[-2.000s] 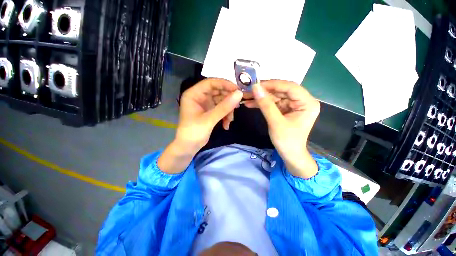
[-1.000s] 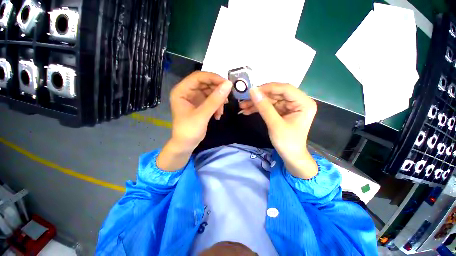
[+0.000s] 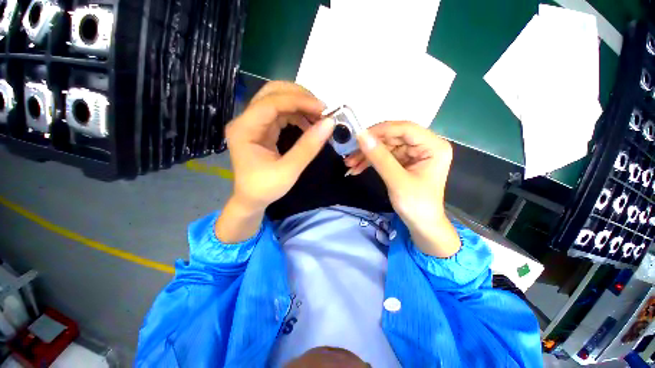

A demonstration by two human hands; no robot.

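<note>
A small silver metal housing (image 3: 342, 132) with a round dark centre hole is held tilted in the air above my lap, in front of the bench edge. My left hand (image 3: 276, 147) pinches its left side between thumb and fingers. My right hand (image 3: 406, 165) pinches its lower right side with the thumb on its face. The fingertips hide parts of its edges.
A tall black tray stack (image 3: 179, 86) holding similar housings stands at the left. White sheets (image 3: 373, 68) lie on the green bench (image 3: 467, 86), with more white sheets (image 3: 549, 86) further right. A tilted black tray (image 3: 585, 194) with rows of housings is at the far right.
The housing has turned and moved slightly down and left; its centre hole now looks dark instead of bright. My left hand has moved left and its wrist has turned. My right hand has barely moved.
</note>
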